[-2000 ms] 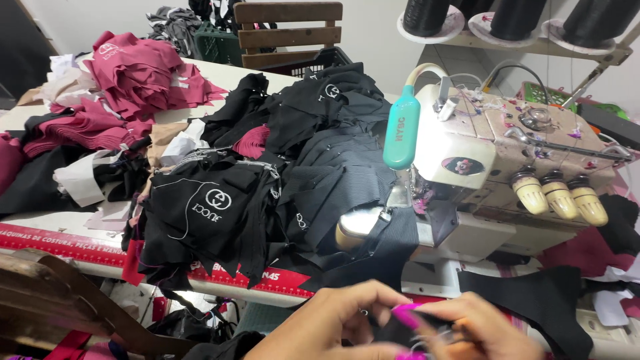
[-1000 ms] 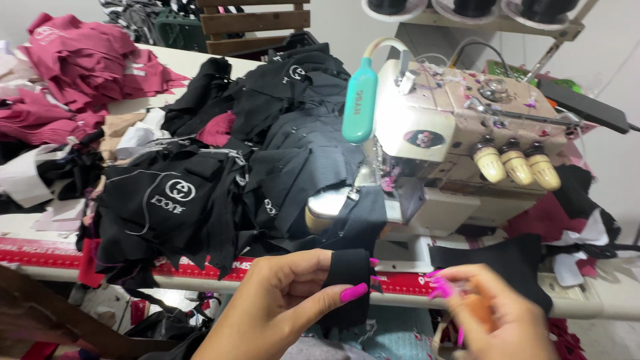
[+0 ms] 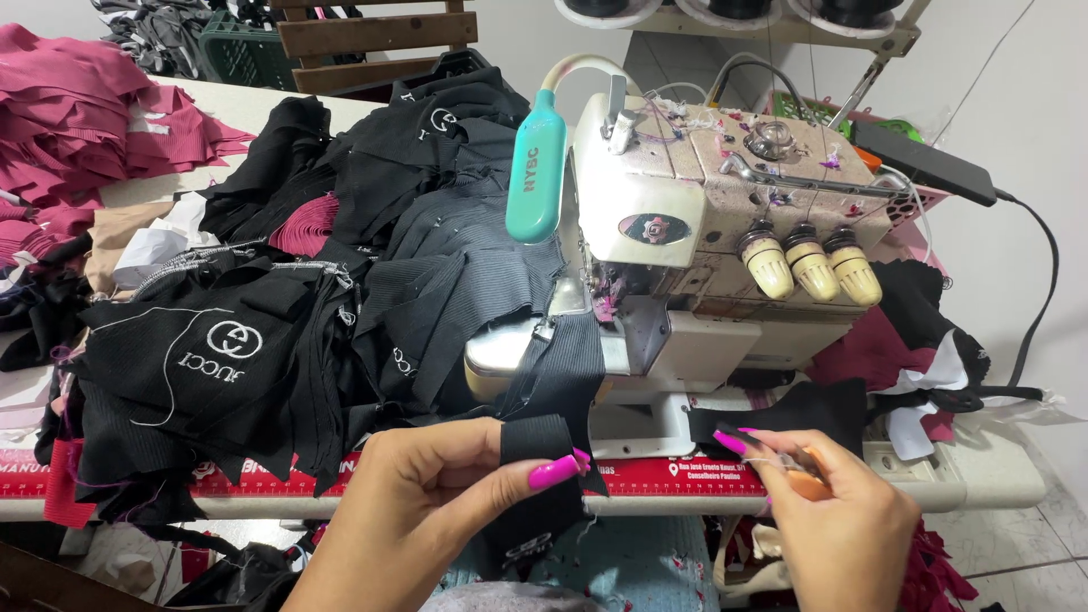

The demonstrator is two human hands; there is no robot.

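Note:
My left hand [image 3: 442, 493] pinches a black fabric piece [image 3: 535, 438] between thumb and fingers, and its lower part with white lettering hangs below. To the right, my right hand [image 3: 816, 493] curls around a small orange-handled tool [image 3: 812, 480]; its kind cannot be told. A black ribbed strip [image 3: 561, 365] lies at the needle area of the overlock sewing machine [image 3: 654, 221], just above my left hand. Left of the machine are stacked black ribbed pieces [image 3: 459, 263] and black pieces with a white print [image 3: 221, 357].
A teal lamp [image 3: 537, 170] hangs beside the machine head. Pink ribbed fabric [image 3: 76, 110] is heaped at the far left. A red printed ruler strip [image 3: 280, 480] runs along the table's front edge. Thread cones [image 3: 731, 7] stand behind; more black fabric [image 3: 790, 416] lies at the right.
My hands, close together two seconds ago, are now apart. The black piece shows upright in my left hand, while the orange-handled tool stays in my right. The view has shifted.

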